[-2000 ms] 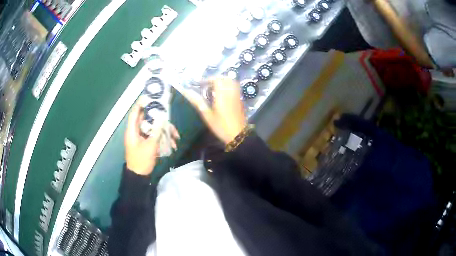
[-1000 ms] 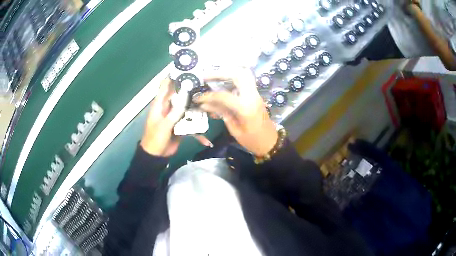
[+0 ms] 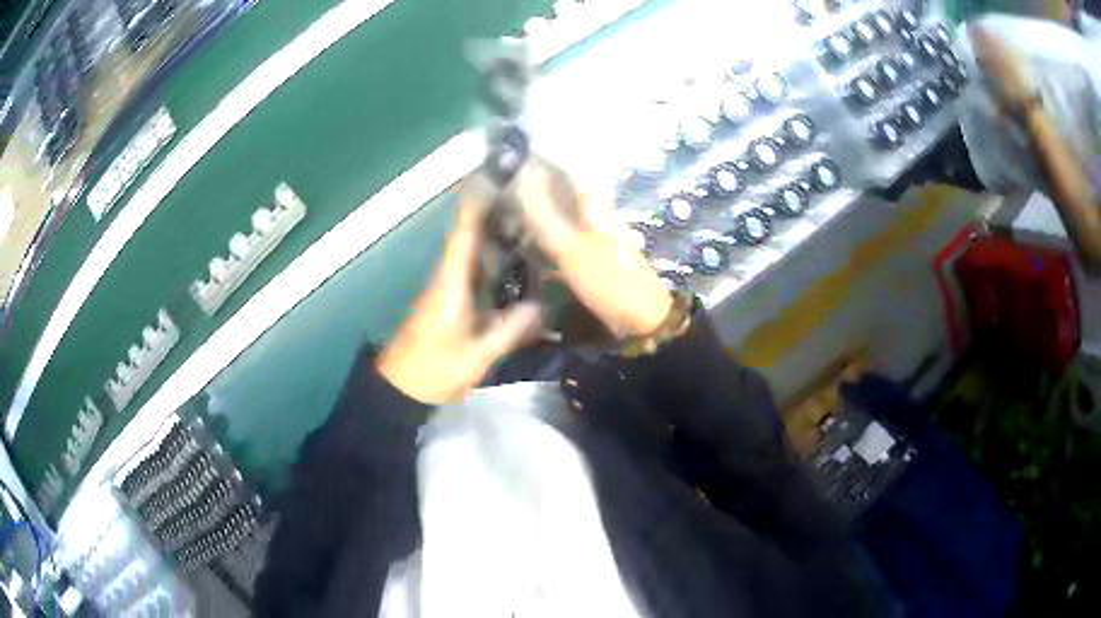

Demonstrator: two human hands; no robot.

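Note:
A carrier plate (image 3: 499, 60) with round components stands out lengthwise away from me, blurred. My left hand (image 3: 447, 316) grips its near part from the left, with the thumb near its lower end. My right hand (image 3: 592, 254) is against its right side, fingers on the plate or a component on it; the blur hides which. Dark round components (image 3: 510, 151) show in a row on the plate. To the right, a shiny blister tray (image 3: 737, 208) holds rows of round components.
Notched fixture halves (image 3: 248, 250) lie on the green conveyor (image 3: 350, 133) to the left. Stacked trays (image 3: 193, 489) sit at lower left. A red bin (image 3: 1020, 296) stands at right. Another person's arm (image 3: 1026, 115) reaches in at upper right. A dark blue container (image 3: 942, 507) is at lower right.
Both hands and the plate have moved right in view. My right hand, earlier over the blister tray, came to the plate. The near seat, pale one second ago, now looks dark.

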